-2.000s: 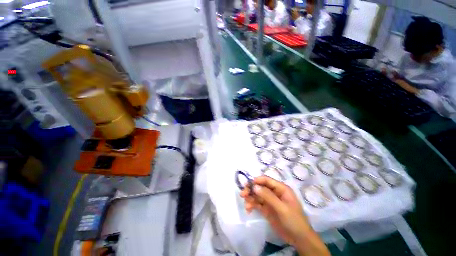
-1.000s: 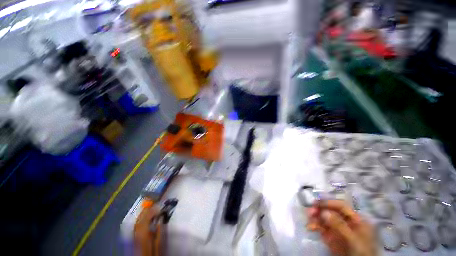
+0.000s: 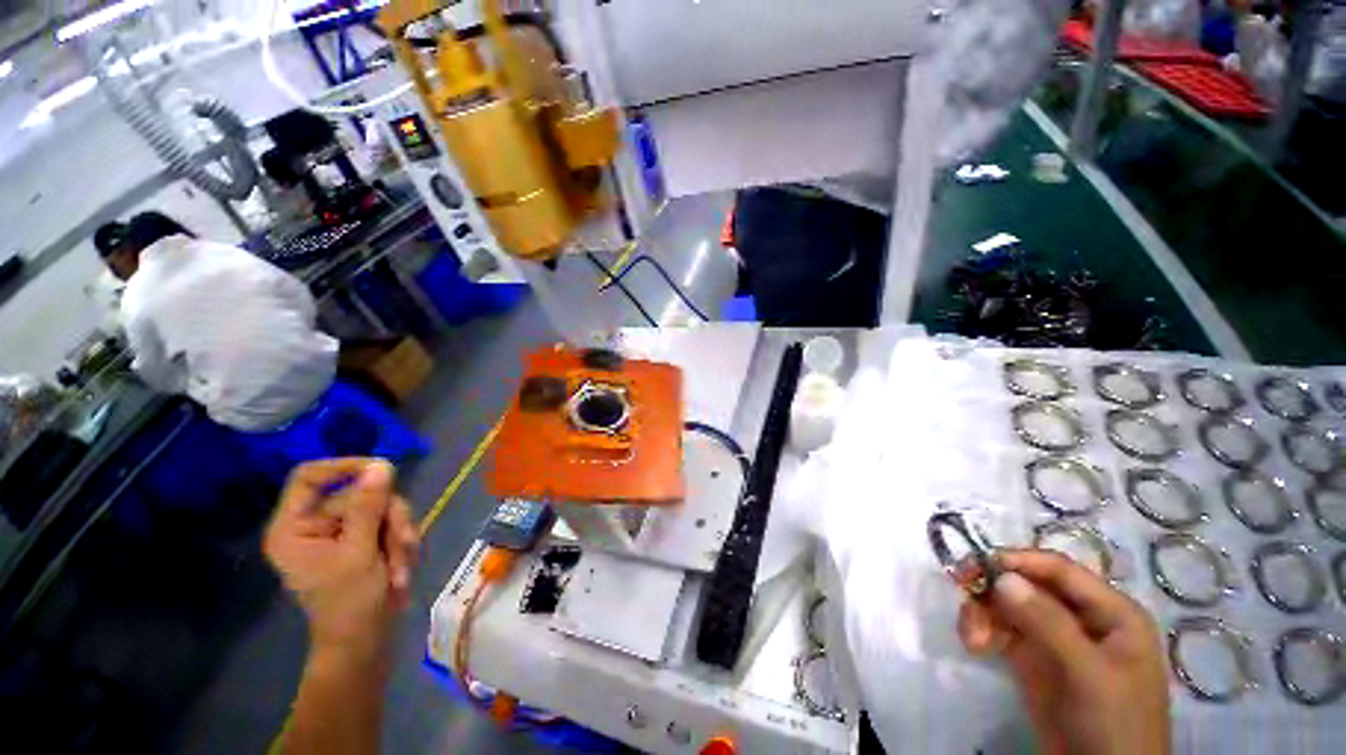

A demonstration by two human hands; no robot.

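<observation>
My right hand (image 3: 1070, 642) holds a silver watch case ring (image 3: 963, 549) between thumb and fingers, over the left edge of the white foam tray (image 3: 1033, 527). The ring is tilted. My left hand (image 3: 343, 546) is raised left of the orange press fixture (image 3: 645, 428), fingers curled and thumb against the index finger; I see nothing clear in it. A ring-shaped piece (image 3: 599, 409) sits in the fixture's seat. The gold press head (image 3: 517, 177) stands raised above and behind the fixture, apart from it.
Rows of silver rings lie on the foam tray at the right. A black cable track (image 3: 749, 509) runs between fixture and tray. A grey keypad box (image 3: 515, 521) and a red knob (image 3: 718, 746) are on the machine. A person in a white coat (image 3: 222, 332) is at far left.
The view has turned left. The press head now stands up off the fixture, showing its seat. My left hand has come into view and risen. My right hand still holds the ring.
</observation>
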